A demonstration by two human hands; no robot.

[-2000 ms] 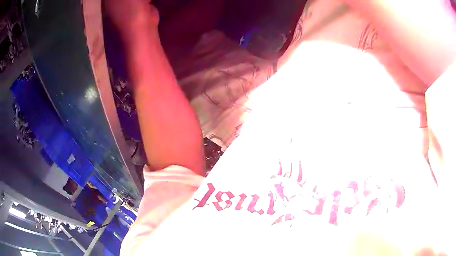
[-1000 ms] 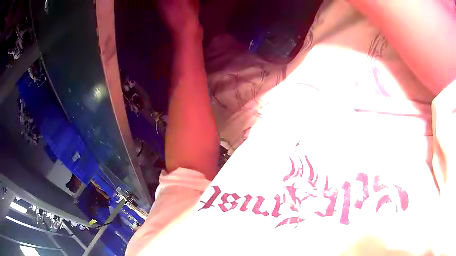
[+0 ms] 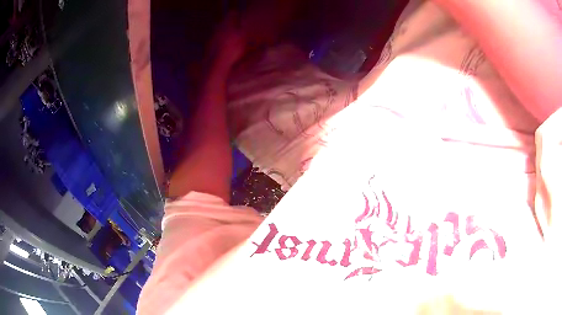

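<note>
My left forearm reaches up from a pale sleeve. My left hand (image 3: 234, 40) is dark and blurred near the top, beside pale patterned cloth (image 3: 289, 92); I cannot tell its fingers or whether it holds anything. My right forearm (image 3: 511, 52) crosses the top right corner, and the hand is cut off by the top edge. No worked piece can be made out. Tangled dark and silver parts (image 3: 262, 191) show between my left sleeve and my overexposed white shirt with printed lettering.
A glossy green bench (image 3: 98, 92) with a pale edge strip (image 3: 140, 67) curves down the left. More small silvery parts (image 3: 165, 115) lie just inside that edge. Blue bins (image 3: 74, 166) with tangled parts stand beyond the bench. A light frame stands at the lower left.
My left forearm first swung right, then back left and lower. My left hand is darker now. The parts beside my sleeve show more than a second ago. The view has shifted slightly.
</note>
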